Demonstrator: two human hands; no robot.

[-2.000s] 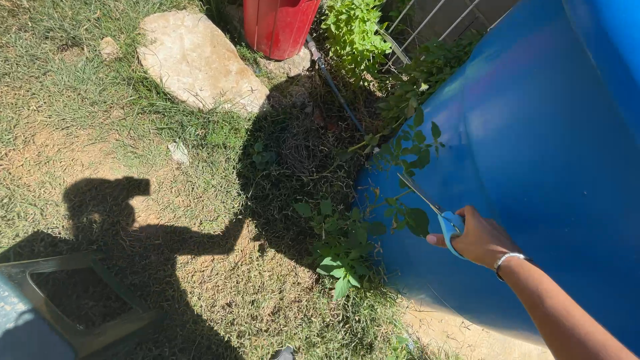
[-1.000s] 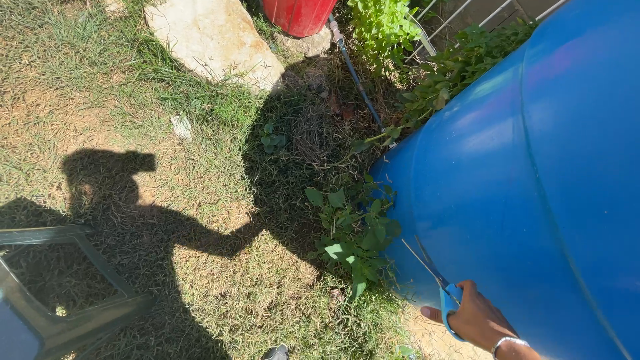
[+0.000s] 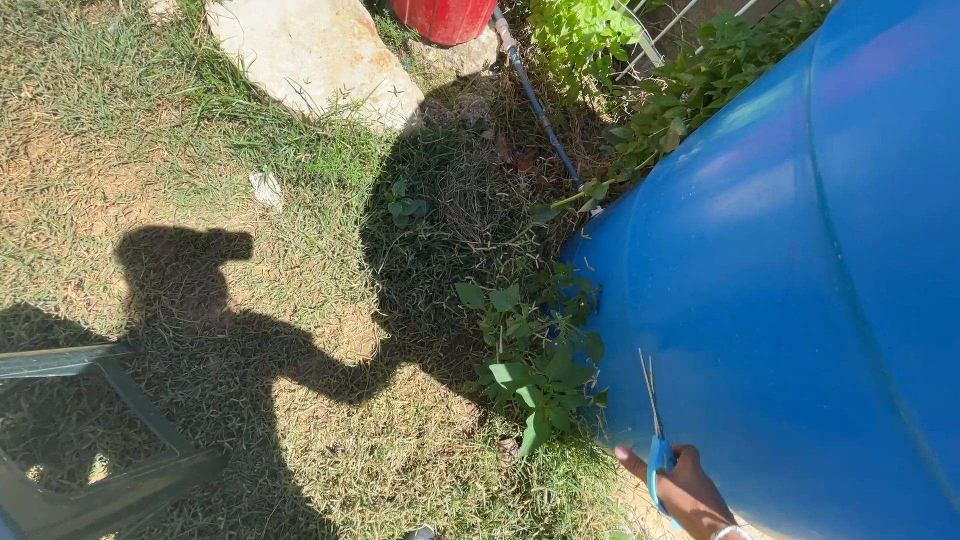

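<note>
At the lower right, my right hand (image 3: 686, 484) grips a pair of scissors (image 3: 658, 442) by its blue handles. The thin metal blades point up and stand slightly apart, in front of the wall of a large blue plastic tank (image 3: 735, 300). Left of the blades, a leafy green weed (image 3: 540, 382) grows against the tank's base; the blades do not touch it. A whitish band circles my right wrist. My left hand is out of view.
A green plastic chair or stool frame (image 3: 135, 405) stands at the lower left. Beyond lie a large pale rock (image 3: 315, 52), a red container (image 3: 446, 15), a grey-blue pipe (image 3: 536, 105), more leafy plants (image 3: 585, 37) and white metal bars (image 3: 675, 26). A white scrap (image 3: 266, 189) lies on the grass.
My right hand with the scissors has moved down, away from the leaves by the tank. The blades were near a tall sprig two seconds ago; that sprig no longer stands there.
</note>
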